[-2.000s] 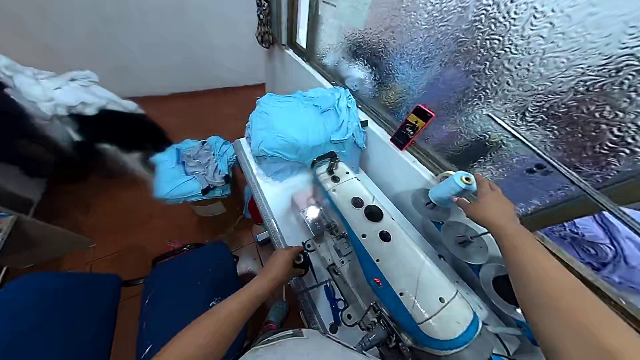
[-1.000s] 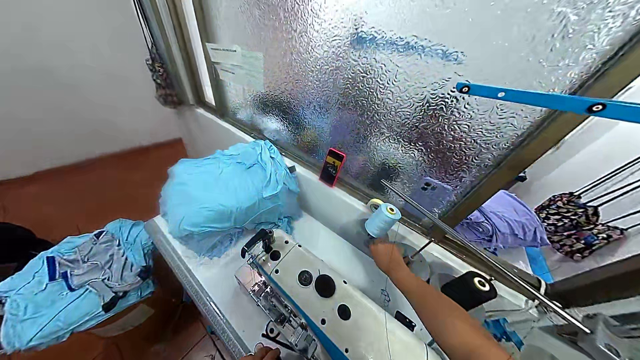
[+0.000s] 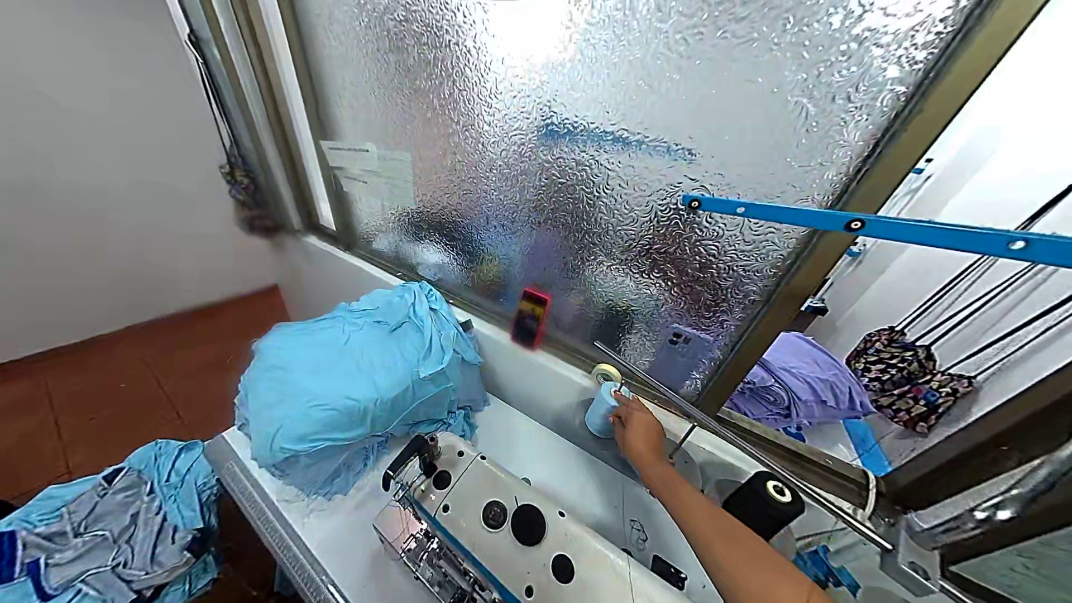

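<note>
My right hand (image 3: 638,431) has its fingers on a light blue thread cone (image 3: 601,410), upright on the thread stand behind the sewing machine. The white industrial sewing machine (image 3: 536,528) with a blue stripe sits on the table, its needle end toward the cloth pile. A black thread cone (image 3: 764,505) lies tilted to the right of my forearm, and a roll of tape (image 3: 605,374) is just behind the blue cone. My left hand is out of view.
A heap of light blue fabric (image 3: 360,377) covers the table's far left corner. Grey and blue garments (image 3: 126,528) lie lower at the left. A red-edged phone (image 3: 531,317) leans by the textured window. A metal rod (image 3: 737,448) slants above the thread stand.
My right hand has brought the light blue cone from above the thread stand to a place farther along the wall. My left hand has left the view, which has swung up toward the window.
</note>
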